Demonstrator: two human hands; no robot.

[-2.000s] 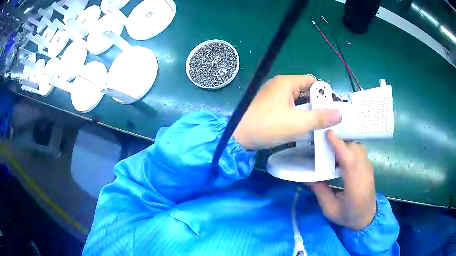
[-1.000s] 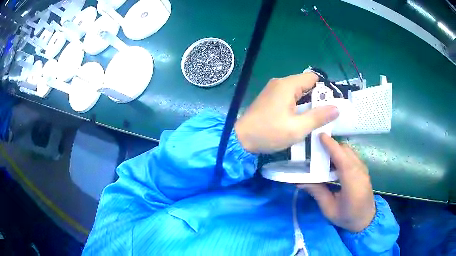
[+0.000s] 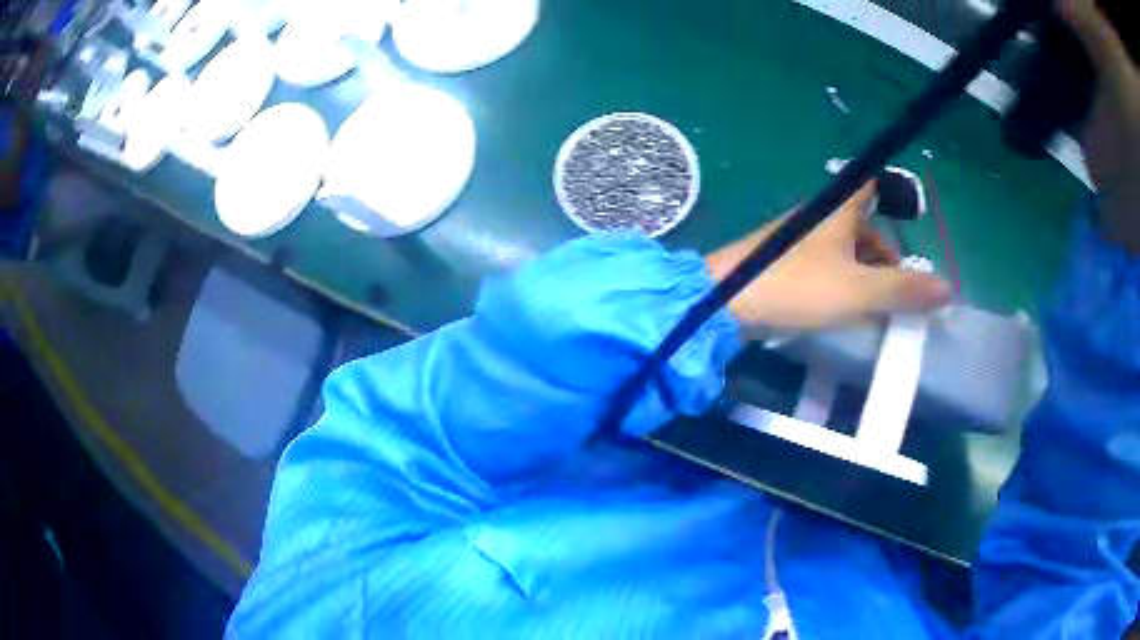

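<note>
A white stand (image 3: 890, 398) with upright arms carries a white housing (image 3: 988, 356) across it, blurred, near the bench's front edge. My left hand (image 3: 819, 275) holds the housing and stand from the left, its thumb over the top of the near arm. A small white part with a black pad (image 3: 900, 194) is at its fingertips; whether they pinch it is unclear. My right hand (image 3: 1100, 50) is at the upper right, cut off by the edge, beside a dark object (image 3: 1048, 94); its grip is unclear.
A round dish of tiny screws (image 3: 625, 175) sits behind my left sleeve. Several spare white stands (image 3: 400, 156) lie at the upper left. A black cord (image 3: 800, 225) crosses diagonally in front of the left forearm. A thin red wire (image 3: 946, 250) runs behind the housing. A stool (image 3: 250, 356) stands below left.
My right hand has left the stand and moved up to the upper right. The view has shifted, and the cord now slants more. The black-padded part now shows above the left fingers.
</note>
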